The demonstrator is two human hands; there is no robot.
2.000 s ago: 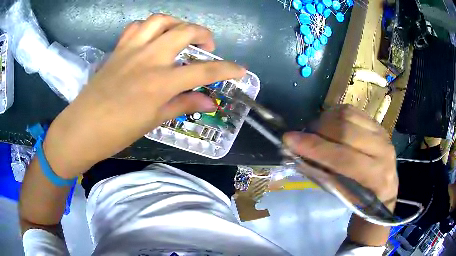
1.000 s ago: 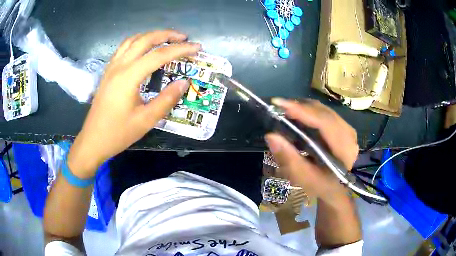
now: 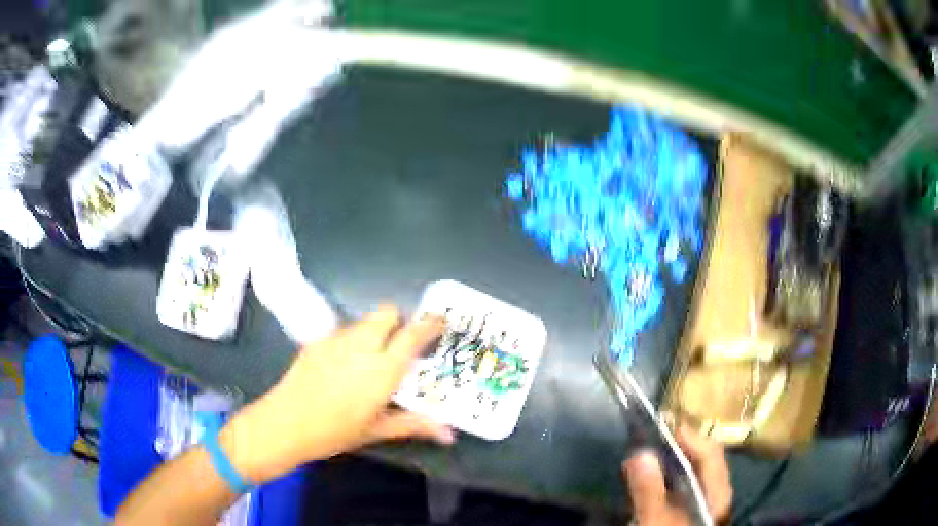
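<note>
A white power strip housing lies open on the dark bench, filled with small parts, a green board and wires. My left hand, with a blue wristband, grips the housing's left side, fingers over the edge and thumb at the lower left. My right hand, partly cut off by the bottom edge, holds the soldering iron. The iron's tip points up and left, apart from the housing and near the lower end of a loose pile of blue disc components. The view is blurred.
Two more open housings, one nearer and one farther, lie at left beside clear plastic bags. A cardboard tray stands at right. The green conveyor runs behind a pale rail. Blue bins are below the bench.
The view has swung up, showing the conveyor and more of the pile. The iron has moved away from the housing. My left hand has shifted from over the housing to its left edge.
</note>
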